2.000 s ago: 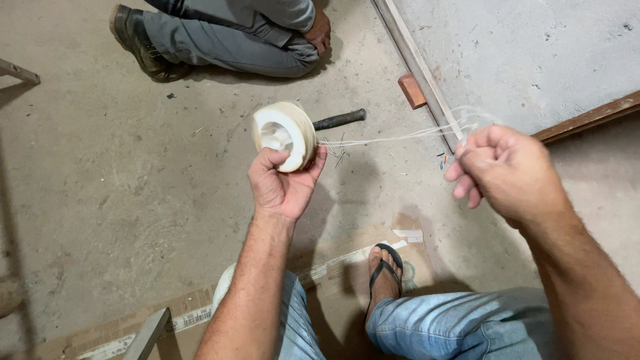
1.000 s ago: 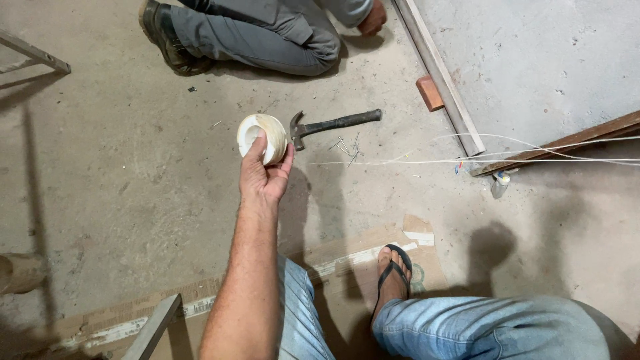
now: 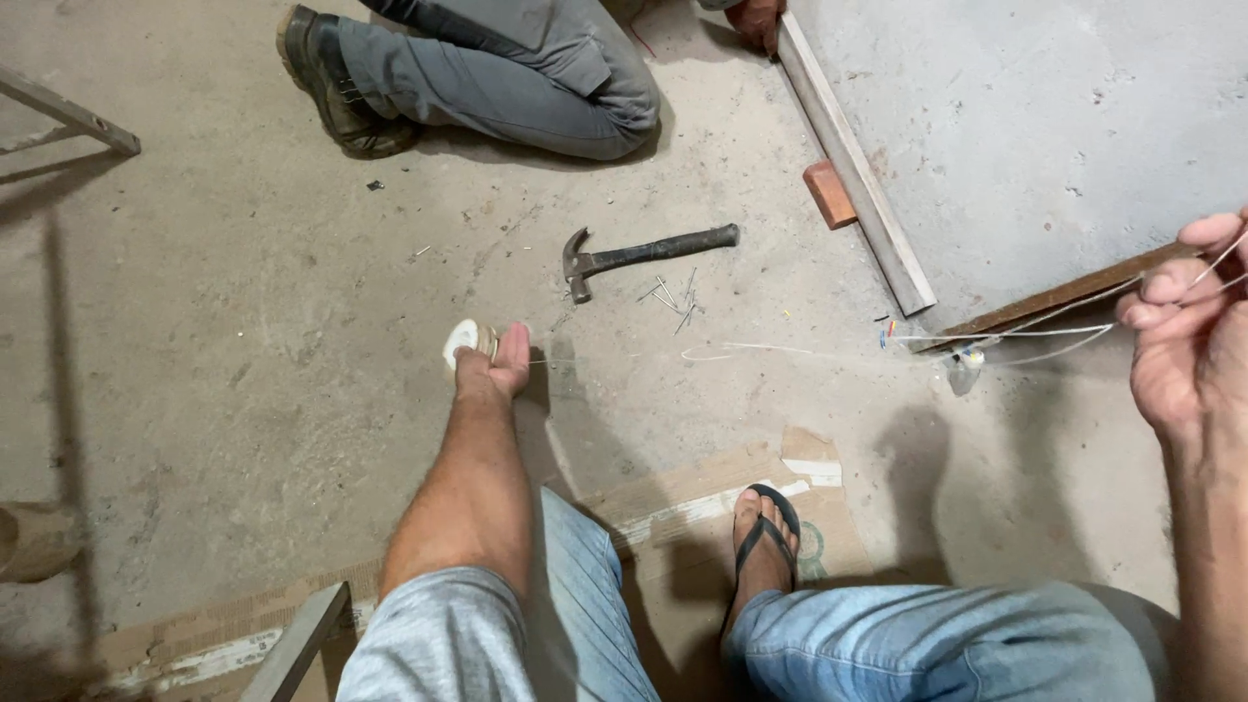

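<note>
My left hand [image 3: 495, 359] grips a white spool of cord [image 3: 464, 343], low over the concrete floor at the centre left. From the spool a thin pale cord [image 3: 770, 348] runs right, faint in places, toward my right hand [image 3: 1185, 331] at the right edge. The fingers of that hand are closed on strands of the cord, partly cut off by the frame. A claw hammer [image 3: 653, 251] with a dark handle lies on the floor beyond the spool, and several loose nails [image 3: 673, 295] lie beside its handle.
A kneeling person [image 3: 507, 78] in grey trousers has one hand on a long straight bar [image 3: 858, 166]. A reddish block [image 3: 830, 195] touches that bar. A brown wooden strip [image 3: 1053, 292] edges a grey slab at right. Flattened cardboard [image 3: 682, 478] lies by my sandalled foot.
My right hand, out of view one second ago, shows again at the right edge with the cord. My left hand has moved nearer to me relative to the hammer. The co-worker's hand now touches the bar.
</note>
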